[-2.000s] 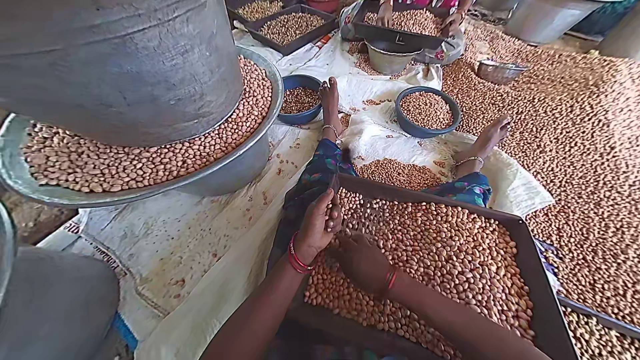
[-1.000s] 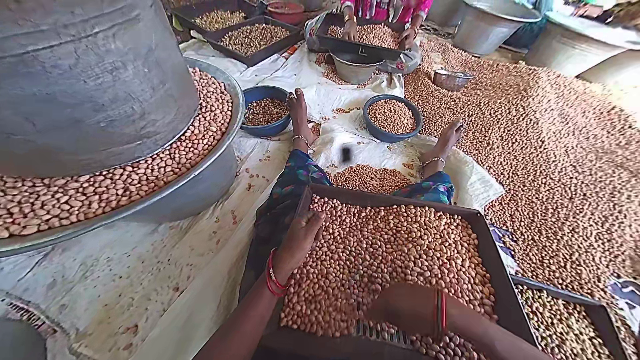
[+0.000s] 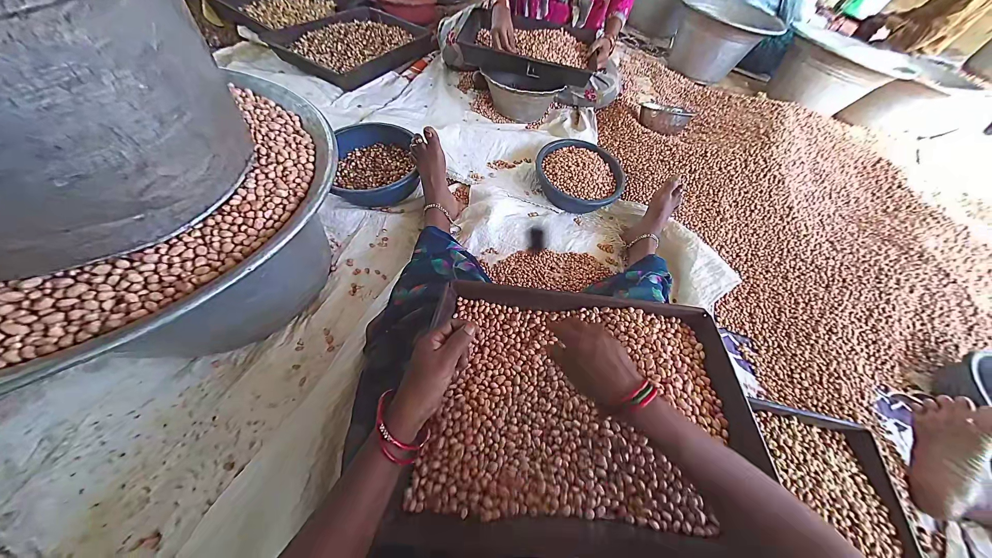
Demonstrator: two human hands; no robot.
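Note:
A dark rectangular tray point(image 3: 744, 387) full of reddish-brown nuts or seeds point(image 3: 542, 434) rests across my lap. My left hand point(image 3: 438, 364) is at the tray's left rim, thumb on top and fingers curled around the edge. My right hand point(image 3: 593, 360), slightly blurred, is over the nuts in the upper middle of the tray, fingers pointing left and partly hidden; whether it holds any nuts cannot be told. Beyond the tray's far rim lies a small heap of nuts point(image 3: 550, 270) on a white sheet, between my legs.
Two blue bowls of nuts point(image 3: 580, 203) point(image 3: 376, 198) stand beside my feet. At left is a large metal basin point(image 3: 271, 302) under a metal vessel point(image 3: 116, 132). A wide nut pile point(image 3: 814, 217) spreads right. Opposite, a person point(image 3: 504, 31) holds another tray. Someone's foot point(image 3: 942, 457) is at lower right.
My right hand has moved from the near part of the tray to its upper middle. My left hand stays at the left rim. A black object above the small heap shows in both later frames.

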